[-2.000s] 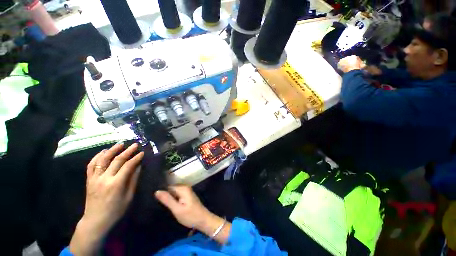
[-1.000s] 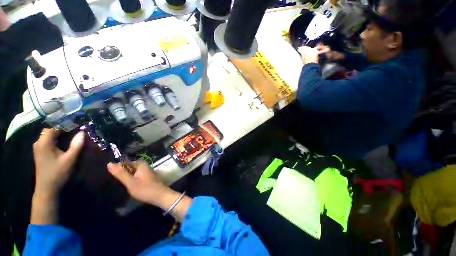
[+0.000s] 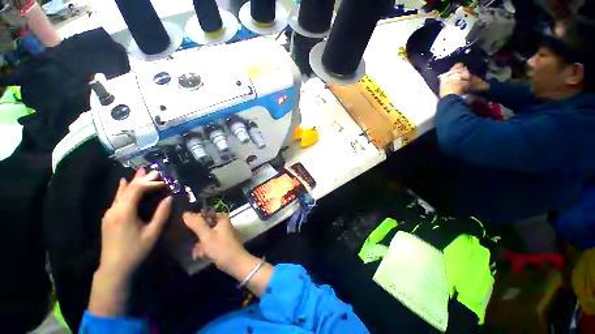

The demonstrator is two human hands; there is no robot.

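Note:
The white overlock machine [image 3: 196, 91] with a blue stripe stands in front of me. Black fabric [image 3: 78, 215] lies left of it and under my hands, with a pale green edge at the machine's left end. My left hand [image 3: 130, 225] is at the needle area [image 3: 171, 182], fingertips near the presser foot, thumb and fingers apart over the dark fabric. My right hand [image 3: 218, 241] is just right of it, fingers curled, with a small dark metal tool [image 3: 210, 215], perhaps snips, at its fingertips. The dark fabric between the hands is hard to make out.
Black thread cones [image 3: 346, 42] stand behind the machine. A lit phone [image 3: 277, 194], a blue-grey scrap [image 3: 301, 212] and a yellow object [image 3: 306, 136] are to its right. A black and lime heap [image 3: 417, 274] lies lower right. A person in dark blue [image 3: 509, 140] works at another machine [image 3: 450, 39].
The view has shifted between frames. My left hand has come from flat on the fabric up to the needle area. The metal tool now shows at my right hand. The pale green edge has moved behind the machine's left end.

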